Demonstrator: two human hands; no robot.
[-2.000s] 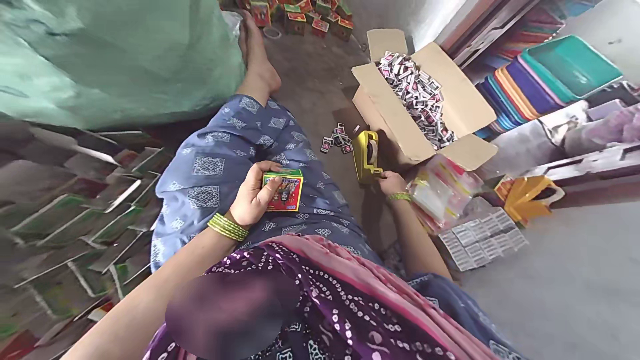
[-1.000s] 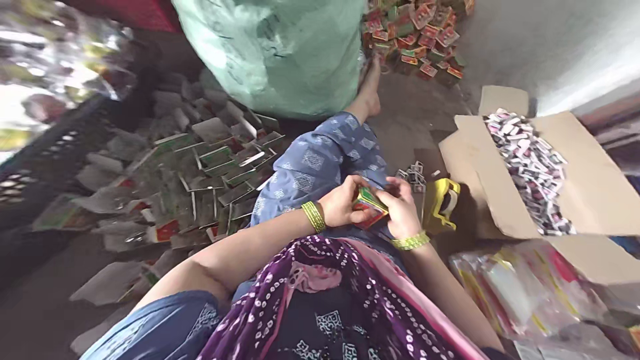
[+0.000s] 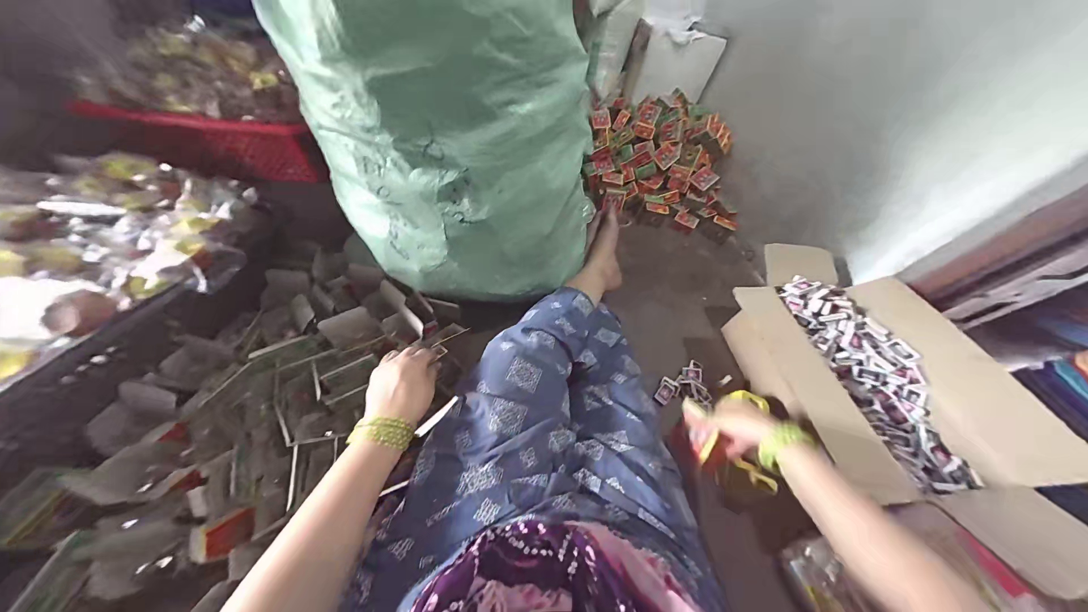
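My left hand point(image 3: 404, 382) rests on the pile of open cardboard box sleeves point(image 3: 340, 365) to the left of my leg, with its fingertips at one card edge. My right hand point(image 3: 741, 425) is blurred beside the yellow tape dispenser point(image 3: 752, 476), right of my knee; a red and yellow item point(image 3: 707, 442) is at its fingers, and whether it is gripped cannot be told. Several small printed matchbox-like pieces point(image 3: 684, 384) lie on the floor just beyond that hand. The cardboard carton point(image 3: 935, 365) at the right holds many more such small pieces point(image 3: 867, 374).
A large green plastic sack point(image 3: 450, 153) stands ahead, beside my bare foot. Past the foot is a heap of small red and green boxes point(image 3: 663, 161) against the wall. Crates of wrapped goods point(image 3: 238, 144) line the left side. Clear plastic packets point(image 3: 816, 569) lie at the lower right.
My hands, together on a small red and green box one second ago, have moved apart: the left to the pile of sleeves, the right to beside the tape dispenser. The view has shifted.
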